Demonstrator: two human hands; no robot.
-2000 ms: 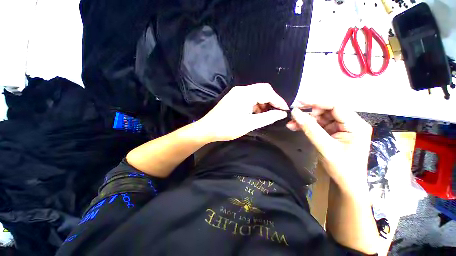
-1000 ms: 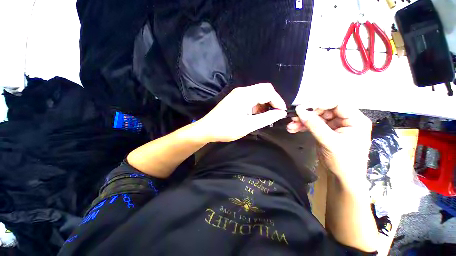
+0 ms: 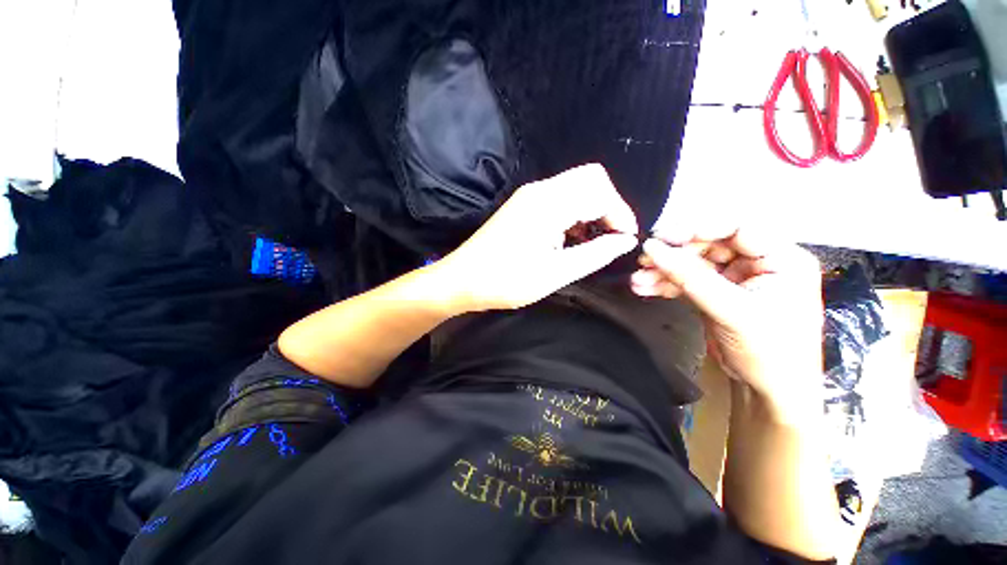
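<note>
A tiny black strip [image 3: 643,238] shows between the fingertips of both hands, just off the lower right edge of the cloth. My left hand [image 3: 552,237] pinches it from the left with thumb and forefinger. My right hand [image 3: 740,287] pinches its other end from the right, fingers curled. The strip is mostly hidden by the fingertips. The black ribbed garment [image 3: 585,88] lies above my hands, with short pale marks [image 3: 635,141] near its right edge. A smooth grey-black lining patch [image 3: 458,127] shows in its middle.
Red-handled scissors [image 3: 823,108] lie on the white table [image 3: 718,188], beside a black phone-like rectangle [image 3: 947,99] and a small yellow-tan item [image 3: 888,99]. A black garment pile [image 3: 122,298] is at left. A crinkled clear bag [image 3: 856,320] and a red plastic stool or bin [image 3: 961,381] are lower right.
The visible part of the strip between the fingertips is shorter than a second ago. Both hands stay nearly in place. Scissors, phone and garment edge appear shifted slightly right.
</note>
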